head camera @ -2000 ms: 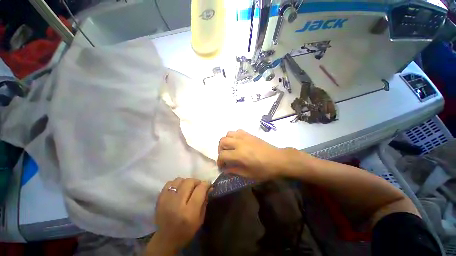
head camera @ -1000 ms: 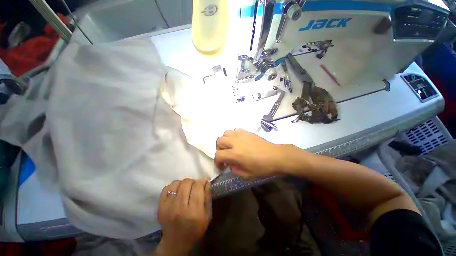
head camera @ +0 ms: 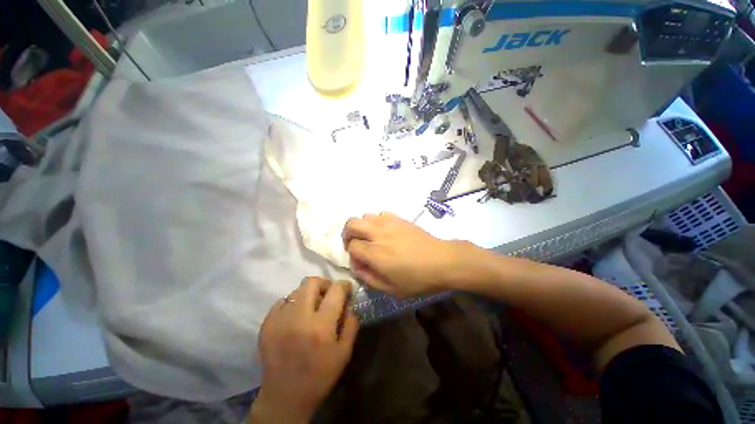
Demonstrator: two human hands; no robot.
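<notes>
A large light grey-beige garment piece [head camera: 174, 215] is spread on the white table left of the needle. Its paler edge [head camera: 319, 228] runs down to my hands. My left hand [head camera: 306, 335], with a ring, has bent fingers on the cloth's near corner at the table's front edge. My right hand [head camera: 389, 252] is just right of it, fingers curled closed on the cloth edge. Whether a small tool is inside it is hidden. The presser foot and needle area [head camera: 414, 120] of the white JACK machine [head camera: 571, 66] is brightly lit, beyond my hands.
A pale yellow rounded piece [head camera: 335, 50] stands left of the needle. A brown bundle [head camera: 517, 172], grey metal blades [head camera: 490, 116] and a small metal bar [head camera: 449, 175] lie on the bed. A white perforated basket [head camera: 704, 224] holding grey cloth is at right.
My left hand's fingers have lifted and bent more, with gaps between them. My right hand has shifted slightly left. The cloth edge beside it is more bunched.
</notes>
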